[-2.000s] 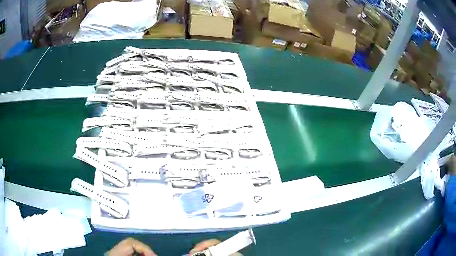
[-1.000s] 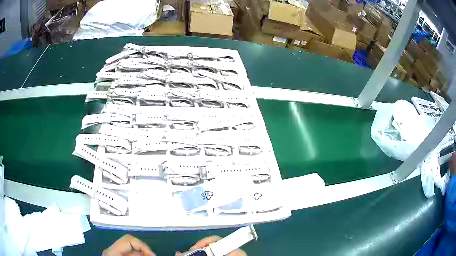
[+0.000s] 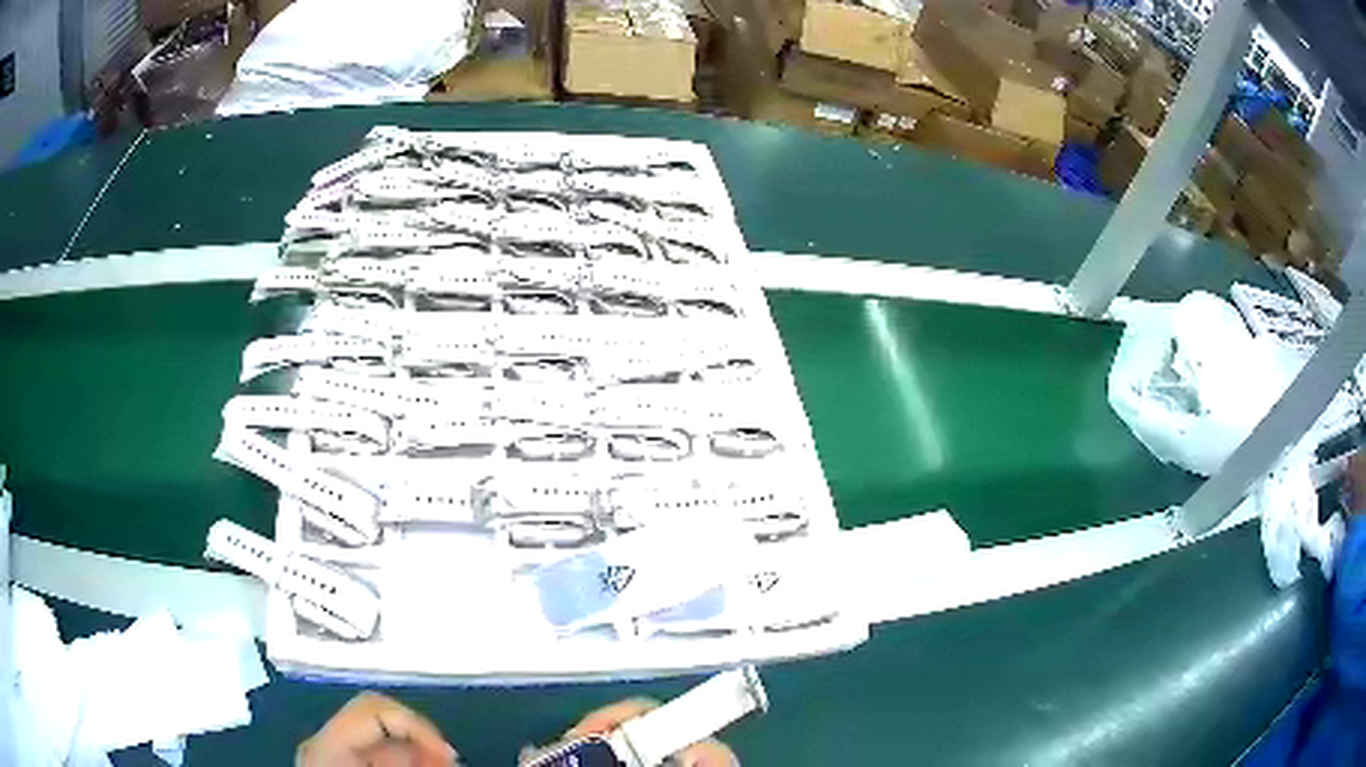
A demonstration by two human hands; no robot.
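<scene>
A watch with a dark rectangular face and a white strap (image 3: 692, 719) is at the bottom edge, its strap pointing up to the right with a buckle at the end. My right hand (image 3: 637, 737) holds it and is cut off by the edge. My left hand (image 3: 375, 734) is just left of it, fingers curled, also cut off; whether it holds anything cannot be told. The white watch tray (image 3: 495, 659) lies ahead with rows of strapped watches. Bluish translucent films (image 3: 587, 589) with dark marks lie on its near end.
White slips (image 3: 150, 682) lie at lower left. Another slip (image 3: 906, 562) touches the tray's right corner. A crumpled plastic bag (image 3: 1191, 390) is by the pale post (image 3: 1161, 165). A blue sleeve (image 3: 1326, 689) shows at right. Cartons (image 3: 629, 60) and a white covered heap (image 3: 352, 53) stand behind.
The watch has come slightly higher into view and its dark face now shows more. My left hand has moved slightly up and left. The tray's contents look the same.
</scene>
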